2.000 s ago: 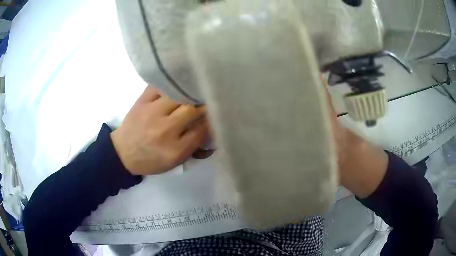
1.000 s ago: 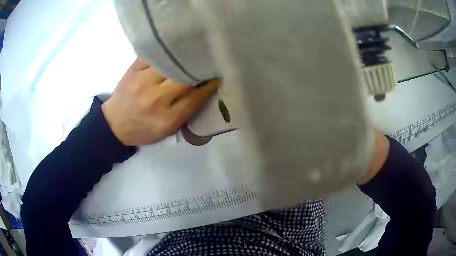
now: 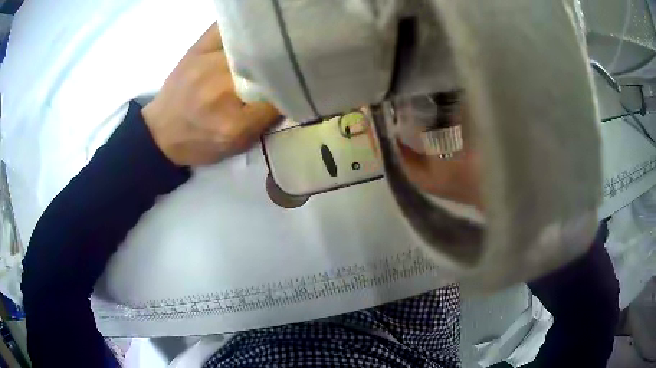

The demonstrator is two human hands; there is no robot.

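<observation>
The off-white sewing machine head [image 3: 338,57] covers the upper middle, with a blurred, looped pale part in front. My left hand [image 3: 205,108] lies left of the head, palm down, its fingertips hidden behind the machine. My right hand [image 3: 446,172] shows only partly through the loop, beside the ridged cream knob [image 3: 444,141]; its fingers are hidden. The metal bed plate [image 3: 309,162], with a dark oval slot, lies below the head. Bright white fabric [image 3: 93,72] spreads at the left and blends into the tabletop. Whether either hand grips fabric cannot be seen.
The white table bears a printed ruler [image 3: 273,291] along its front edge. A black-and-white checked cloth [image 3: 324,341] covers the lap below it. Crumpled whitish material [image 3: 514,330] is at the lower right. A thin metal hook and thread parts show at the upper right.
The view has shifted, so the machine head sits further right and more of the bed plate shows. My left hand appears higher. My right hand now shows through the loop.
</observation>
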